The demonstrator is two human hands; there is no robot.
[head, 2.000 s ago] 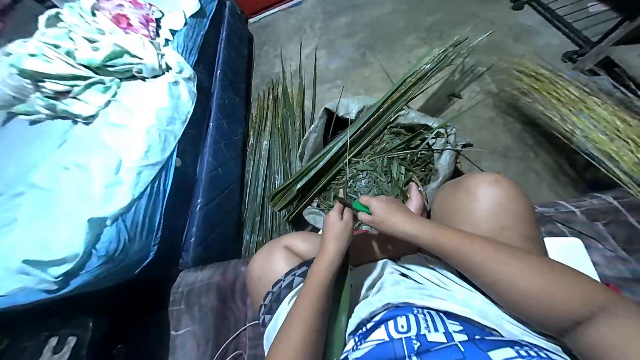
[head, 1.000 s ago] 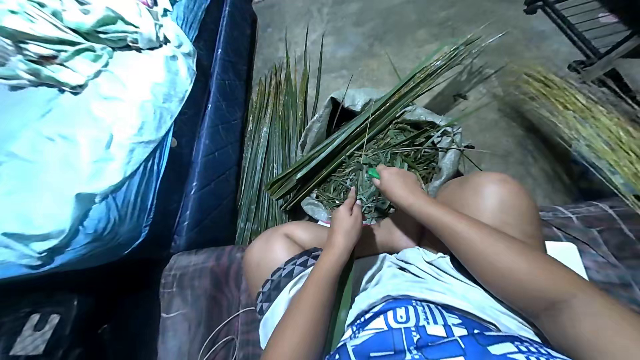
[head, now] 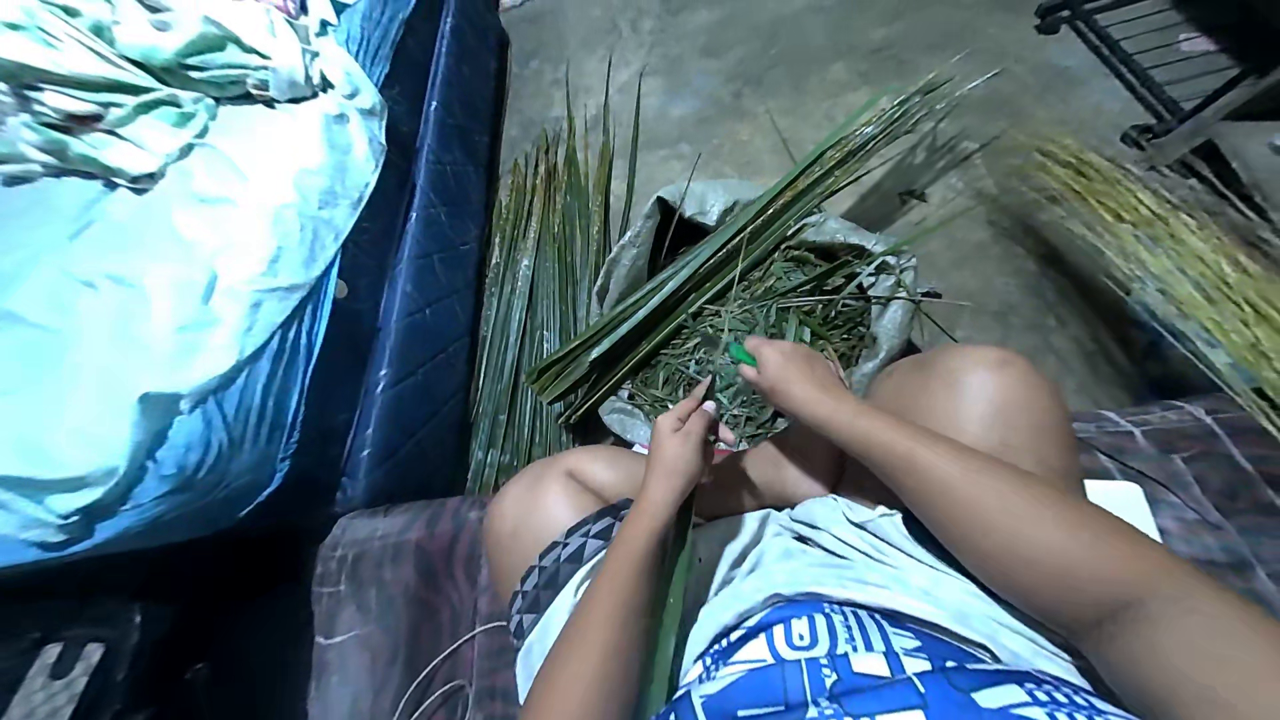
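Note:
My left hand pinches the tip end of a long green palm leaflet, which runs down beside my forearm over my lap. In my right hand is a small tool with a green handle; its blade is hard to make out. Both hands are over a woven sack full of green leaf shavings, a short gap between them. A bundle of long palm leaflets lies slanting across the sack's opening.
More palm leaflets lie on the floor left of the sack. A blue mattress with a light blue sheet stands at left. Blurred yellow-green thin strips are at right, below a dark metal rack. A patterned cloth covers my seat.
Two seconds ago my hands were together at the near edge of the sack; now they are apart, the right one farther forward with the green-handled tool.

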